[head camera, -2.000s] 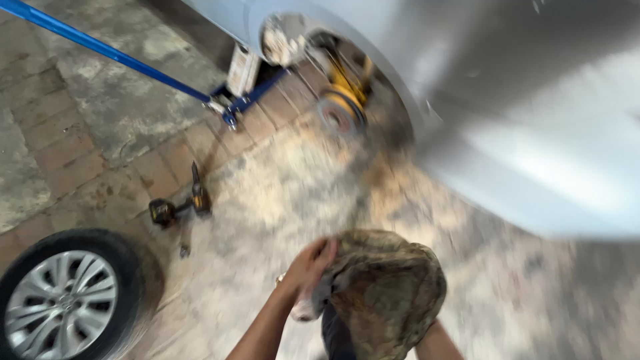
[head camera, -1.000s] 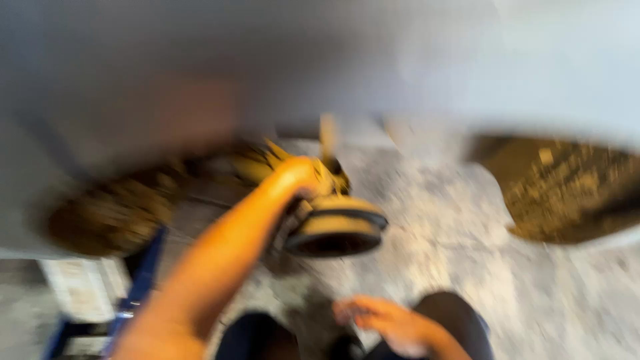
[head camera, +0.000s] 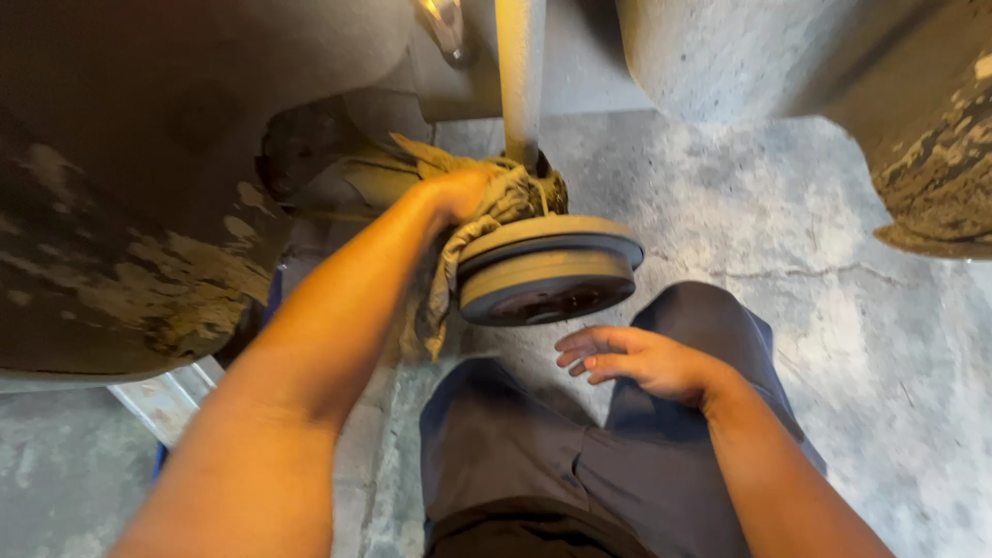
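Observation:
My left hand (head camera: 469, 194) is closed on a dirty, crumpled cloth (head camera: 508, 198), pressed against the back of a car's wheel hub, behind the brake drum (head camera: 550, 271). Part of the cloth hangs down along the drum's left side. A strut or shock absorber (head camera: 523, 77) rises from the hub assembly. Below and right of the drum, over my knee, my right hand (head camera: 632, 360) holds nothing, its fingers apart and slightly curled. The fingertips of the left hand are hidden by the cloth.
The muddy wheel-arch lining (head camera: 116, 232) surrounds the work at left, and its other edge (head camera: 938, 170) hangs at right. Under the left arm stands a light metal piece (head camera: 167, 399) with blue parts near it. My knees (head camera: 690, 325) are just below the drum, over a concrete floor (head camera: 876, 349).
The view has moved in under the wheel arch. The cloth was in front of me two seconds ago and is now at the hub in my left hand. The wheel and cordless tool are out of view.

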